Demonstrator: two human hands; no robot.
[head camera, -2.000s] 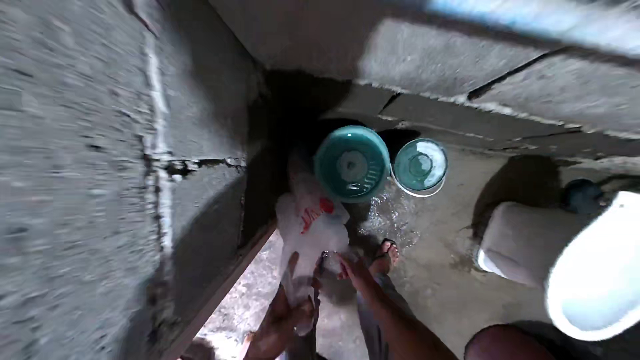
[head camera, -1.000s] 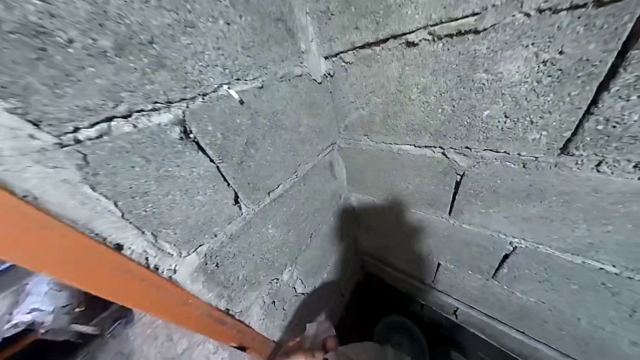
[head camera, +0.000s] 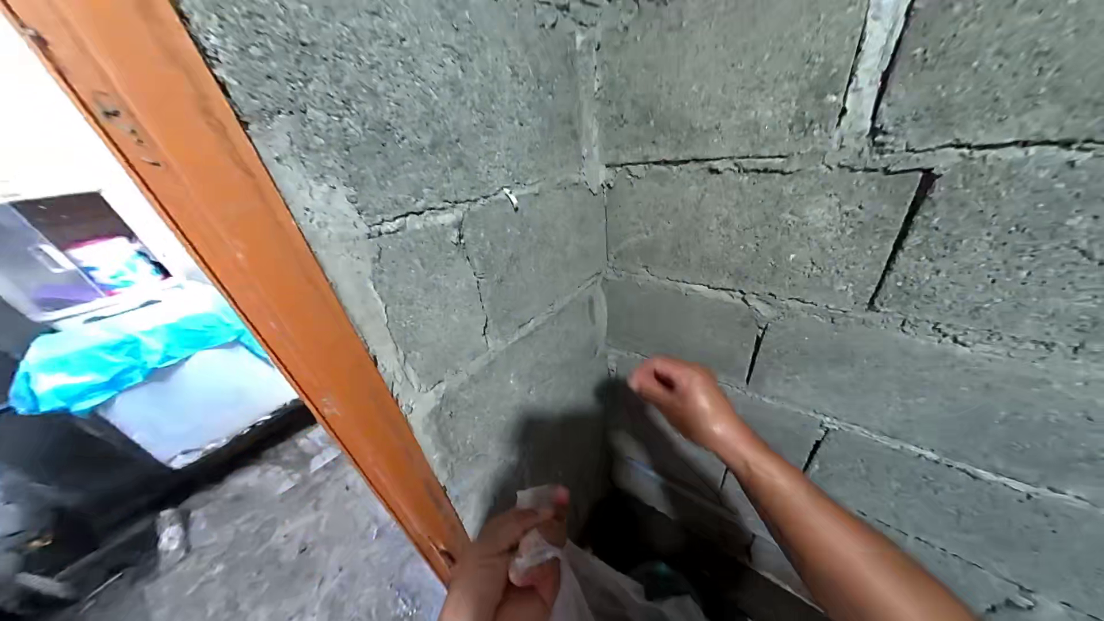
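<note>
My left hand (head camera: 509, 565) is at the bottom centre, closed on the gathered top of a translucent plastic bag (head camera: 591, 586). The lower part of the bag runs out of view at the bottom edge. My right hand (head camera: 677, 392) is raised to the right of the bag, apart from it, in front of the concrete block wall (head camera: 828, 345). Its fingers are curled, and whether something small is between them cannot be told. A small pale object (head camera: 511, 199) sticks out of the mortar joint near the wall's corner.
An orange door frame (head camera: 285, 302) slants down on the left. Past it are a rough floor (head camera: 285, 535), a light blue plastic sheet (head camera: 129, 345) over a white box-like object, and a cabinet. A dark greenish container (head camera: 660, 580) shows dimly in the corner below my right hand.
The view has swung up from the floor with its buckets to the wall corner and doorway. My right hand, at the bag two seconds ago, is now raised away from it. The left still holds the bag.
</note>
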